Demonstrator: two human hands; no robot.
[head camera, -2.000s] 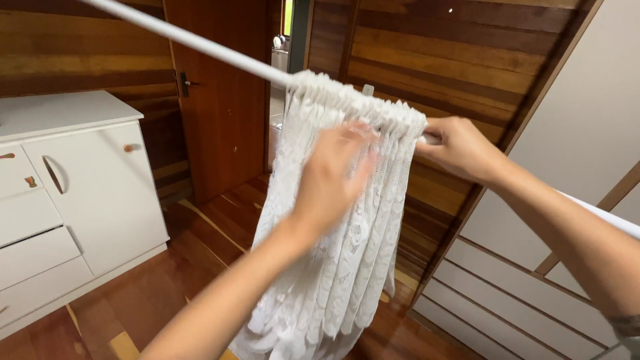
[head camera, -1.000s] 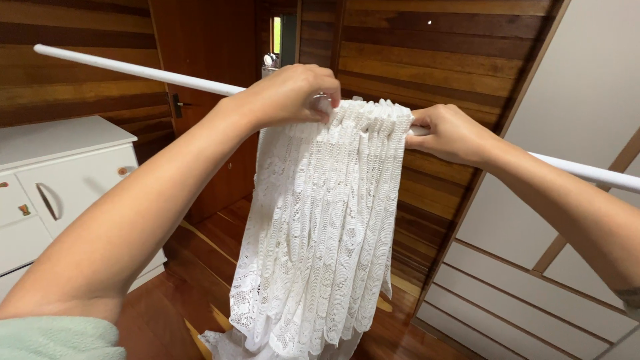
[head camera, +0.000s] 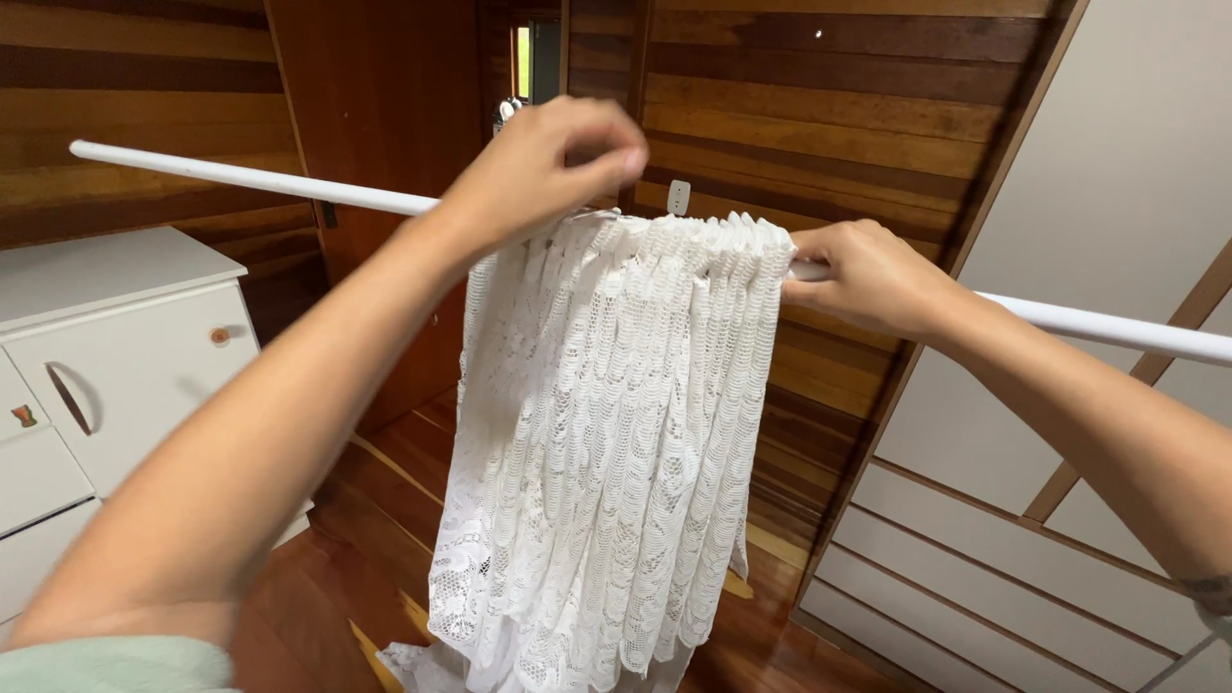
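A white lace curtain (head camera: 626, 414) hangs gathered in tight folds on a long white curtain rod (head camera: 250, 177). My right hand (head camera: 857, 274) grips the rod just beyond the curtain's right edge. Above the gathered top, toward its left side, my left hand (head camera: 568, 154) is raised with fingers curled and thumb apart from them; nothing shows in it, and it is slightly blurred. The rod's left end is free in the air, while its right end runs out of view. Part of the curtain's lower end hangs near the wooden floor.
A white cabinet (head camera: 144, 366) with a curved handle stands at the left. On the right is a tall light wardrobe (head camera: 962, 520) with drawers. Behind the curtain are a wood-plank wall (head camera: 818, 106) with an outlet (head camera: 679, 197) and a brown door (head camera: 385, 96). The floor (head camera: 327, 577) is wooden.
My left hand was at the front of the folds, then on the top at the rod, and is now lifted above it. My right hand keeps its hold on the rod.
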